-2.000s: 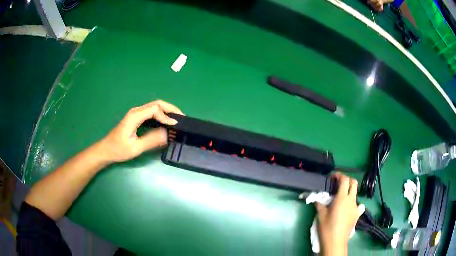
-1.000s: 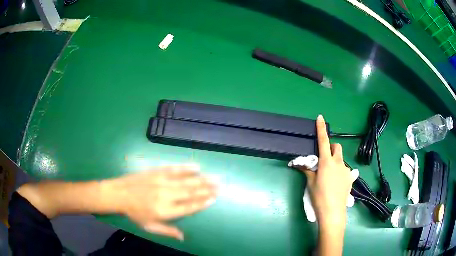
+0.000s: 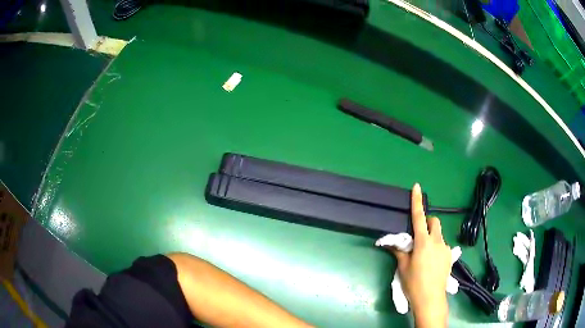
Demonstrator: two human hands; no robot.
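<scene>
Two black power strips, the rear one and the front one, lie side by side with plain backs up. My right hand is at their right end, holding a crumpled white wiping cloth; its index finger rests across the strips' end. Coiled black power cord lies to the right of the rear strip; another black cord bundle lies beside my right hand. My left forearm crosses the bottom edge; the left hand is cut off by the frame.
A dark utility knife and a small white piece lie behind the strips. At right are a clear bottle, a yellow-capped bottle, a white glove and more black strips. A black object is at the top edge.
The strips were tilted with red outlets showing; now both lie backs up. My left hand let go of their left end and moved down out of the picture. My right hand stays at the right end.
</scene>
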